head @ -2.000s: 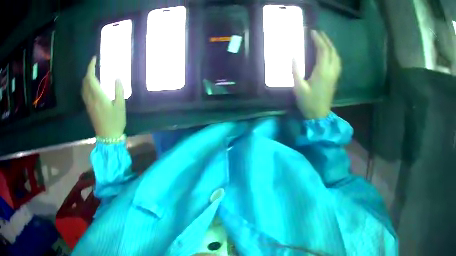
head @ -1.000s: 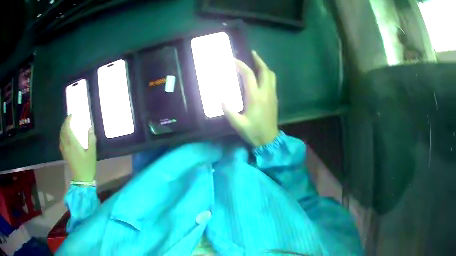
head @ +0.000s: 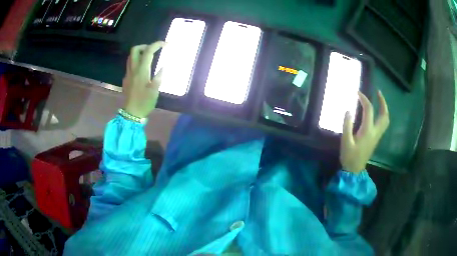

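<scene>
A black four-slot tray (head: 259, 125) lies on the bench at a slant, holding phones side by side. The leftmost phone (head: 181, 57), the second phone (head: 233, 63) and the rightmost phone (head: 340, 92) glow white. The third phone (head: 285, 95) is dark, with orange lettering and a small white label. My left hand (head: 143, 80) is at the leftmost phone's left edge, fingers curved and apart, thumb near the screen. My right hand (head: 365, 130) is at the rightmost phone's lower right, fingers apart, thumb over its screen edge. Whether either hand presses the tray is unclear.
More phones (head: 107, 15) lie at the upper left, one showing a home screen. Another black tray frame (head: 386, 37) lies at the upper right of the green mat (head: 145, 20). Below the bench at left are red stools (head: 52, 187) and a grey chain-like rack (head: 25, 220).
The view has swung, so the tray now slants down to the right. My left hand has moved up beside the leftmost phone. My right hand's fingers have shifted off the rightmost screen towards its right edge.
</scene>
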